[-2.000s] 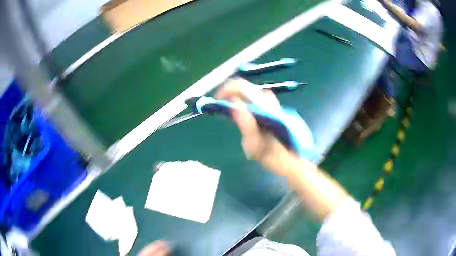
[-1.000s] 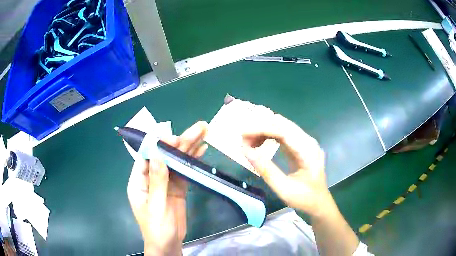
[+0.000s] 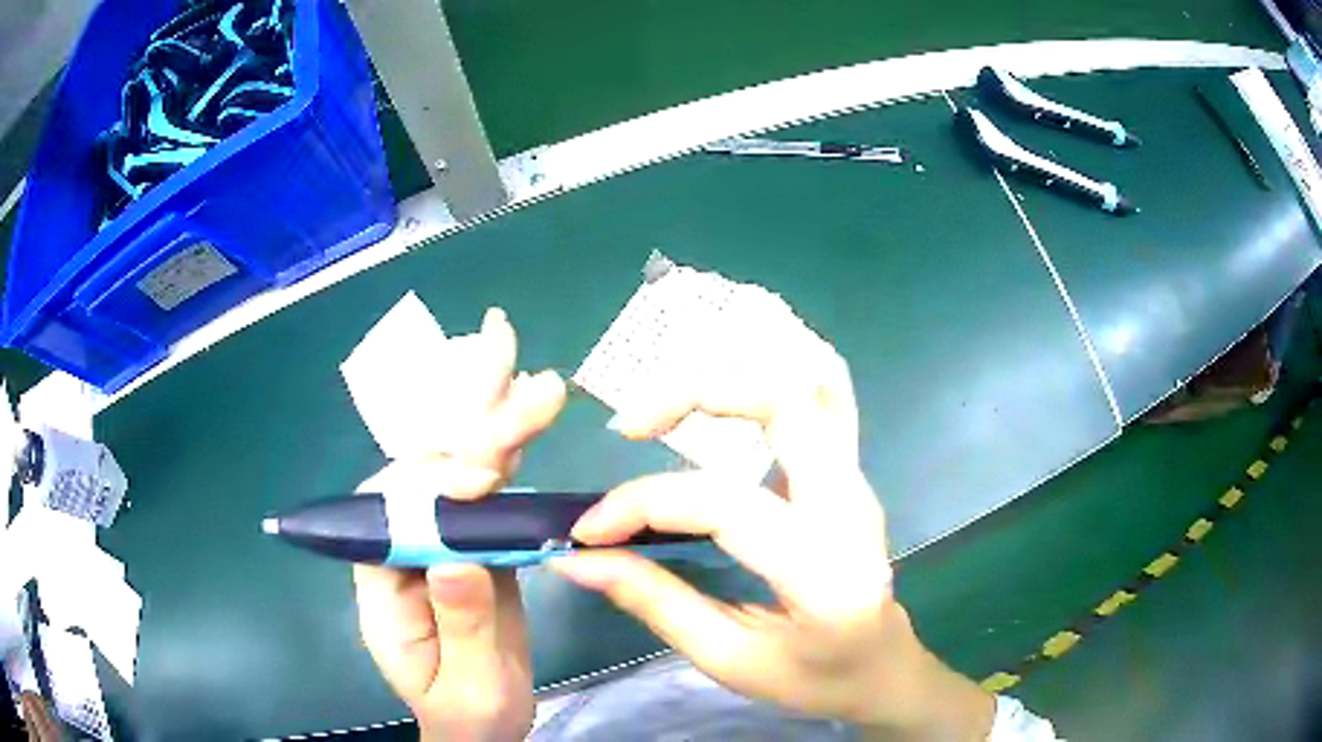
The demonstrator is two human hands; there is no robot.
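A pen-shaped device (image 3: 341,528), black on top and light blue along its lower side, lies level with its cone tip to the left. My left hand (image 3: 450,623) holds it near the front, thumb across the casing. My right hand (image 3: 783,565) pinches its side at mid-length between thumb and forefinger and hides its rear end; whether a sticker is between the fingertips cannot be told. A white sticker sheet (image 3: 660,336) with rows of tiny marks lies behind my right hand, partly covered. White scrap paper (image 3: 395,380) lies behind my left hand.
A blue bin (image 3: 276,239) full of blue-black parts stands at the upper left. A slim craft knife (image 3: 805,149) lies by the pale rail (image 3: 696,121). Two devices (image 3: 1047,164) lie at the upper right. Papers and a small white labelled item (image 3: 76,478) are at the far left.
The device has turned from slanting to level and its side faces up more. My right hand has moved left and down from over the sheet onto the device.
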